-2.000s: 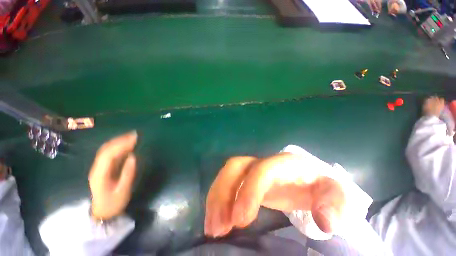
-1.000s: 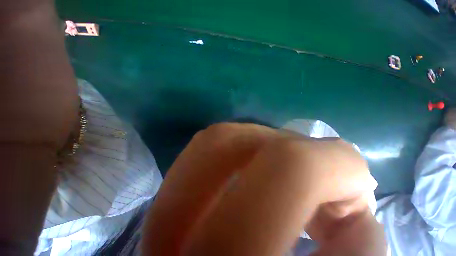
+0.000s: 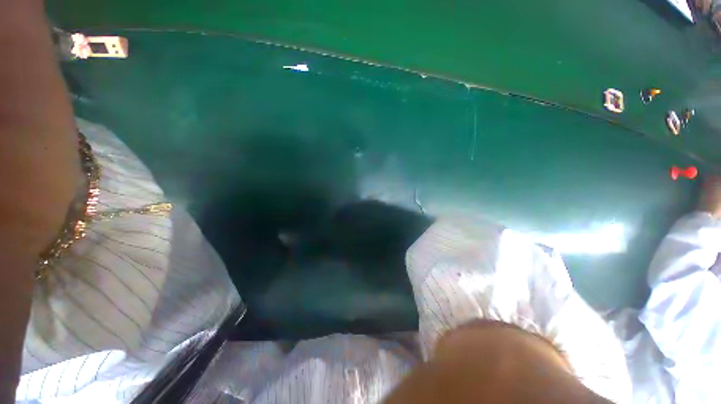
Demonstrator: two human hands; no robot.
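Observation:
My left hand (image 3: 32, 134) is large and blurred at the left edge, raised close to the camera and cut off, with a gold bracelet at its wrist; its fingers are out of view. My right hand (image 3: 494, 367) shows only in part, at the bottom edge below its striped sleeve, and its fingers are out of view. Whether either hand holds anything cannot be seen. On the green mat lie a flat pale piece with copper (image 3: 107, 47) at upper left and a tiny silver-white piece (image 3: 296, 68) near the seam.
At the right lie squarish frame parts (image 3: 613, 100), small dark-and-yellow parts (image 3: 650, 95) and a red dumbbell-like plug (image 3: 684, 172). Another person's pale sleeve (image 3: 689, 268) and part of a hand are at the right edge. A white sheet (image 3: 681, 8) shows at the top right corner.
Both hands have moved from over the mat toward the camera and frame edges. The right hand has dropped to the bottom edge. The view has shifted, and the metal ring cluster has left it.

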